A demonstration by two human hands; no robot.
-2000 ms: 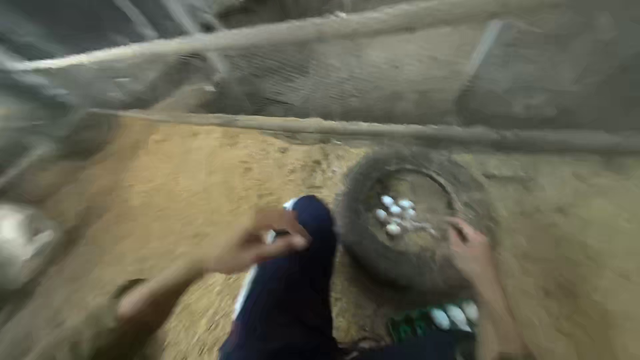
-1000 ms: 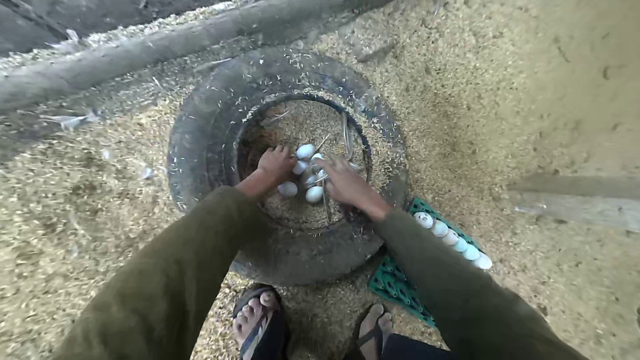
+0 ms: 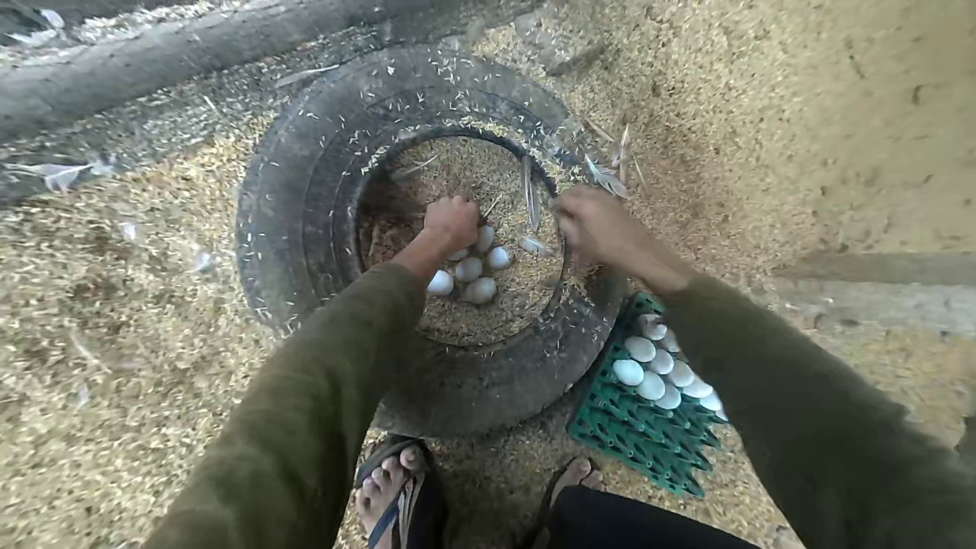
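An old rubber tire [image 3: 305,198] lies flat on the ground, with several pale eggs [image 3: 468,269] clustered on the rice husks inside it. My left hand [image 3: 452,223] is bent down into the opening just above the eggs; its fingertips are hidden, so a hold cannot be made out. My right hand [image 3: 591,221] is over the tire's right inner rim, fingers curled and blurred, near some feathers [image 3: 606,178]. A green plastic egg tray [image 3: 640,431] bearing several white eggs [image 3: 652,386] stands at the tire's lower right, partly behind my right sleeve.
A long pole or log [image 3: 152,57] crosses the upper left. A plank-like piece [image 3: 884,282] lies at the right. Husks [image 3: 99,305] and feathers cover the ground. My sandaled feet [image 3: 389,488] are just below the tire.
My right hand has moved from the eggs out to the tire's right rim. My left hand stays at the eggs. The view swung strongly after the oldest frame.
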